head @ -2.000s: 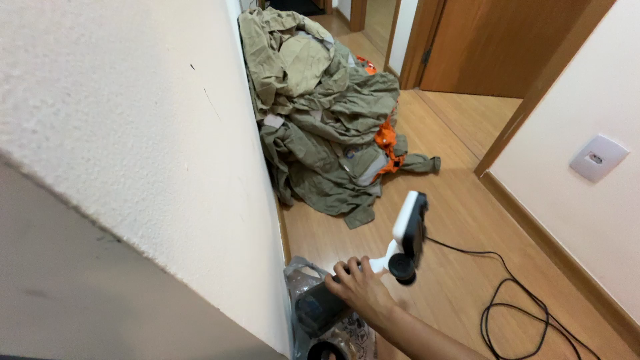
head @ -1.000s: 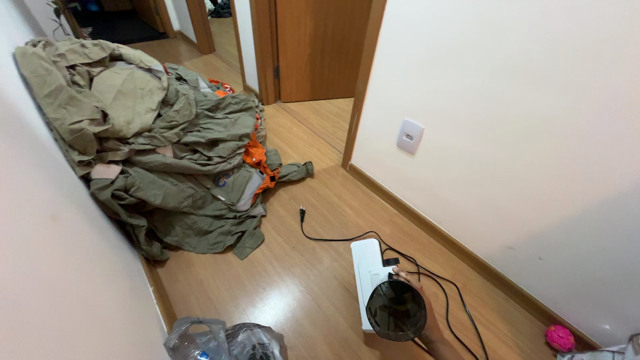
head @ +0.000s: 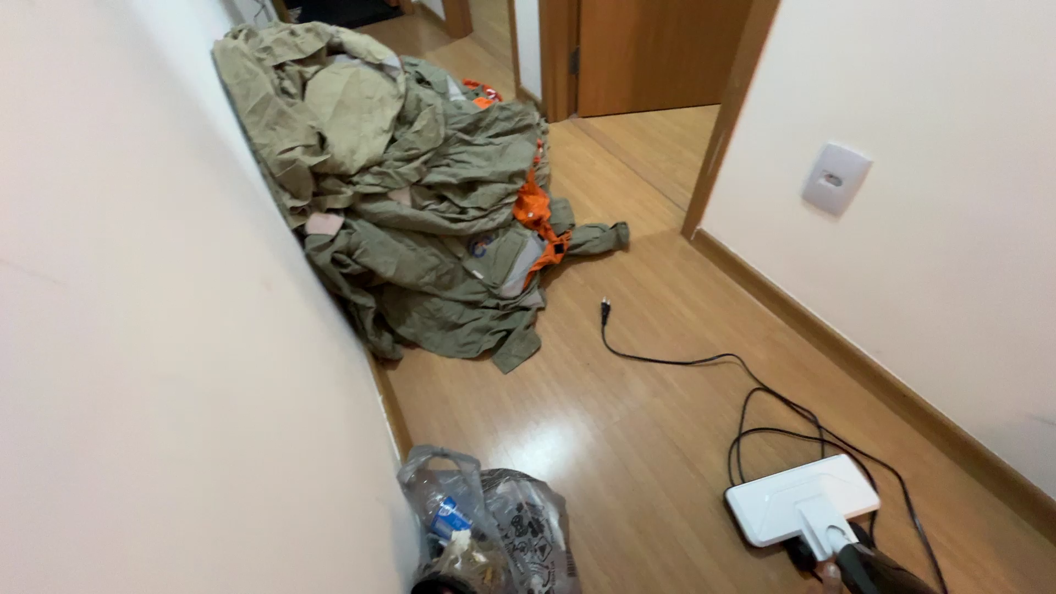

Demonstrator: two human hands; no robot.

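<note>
A white vacuum floor head [head: 800,499] rests on the wood floor at the lower right, joined to a dark tube [head: 879,569]. Fingertips of one hand [head: 829,575], apparently my right hand, show at the bottom edge, just under the white neck and against it; the rest of that hand is hidden. My left hand is out of the picture. A black power cord [head: 726,356] lies in loops behind and beside the head, its loose plug [head: 605,312] on the floor near the clothes.
A large heap of olive clothes with orange parts [head: 429,190] lies along the left wall. Plastic bags [head: 528,528] with a bottle stand at bottom centre. On the right are a wall socket [head: 836,179], a baseboard [head: 858,355] and a wooden door [head: 652,49].
The white floor head, raised in my hand two seconds ago, has turned and now lies on the floor at the right. The view has swung right.
</note>
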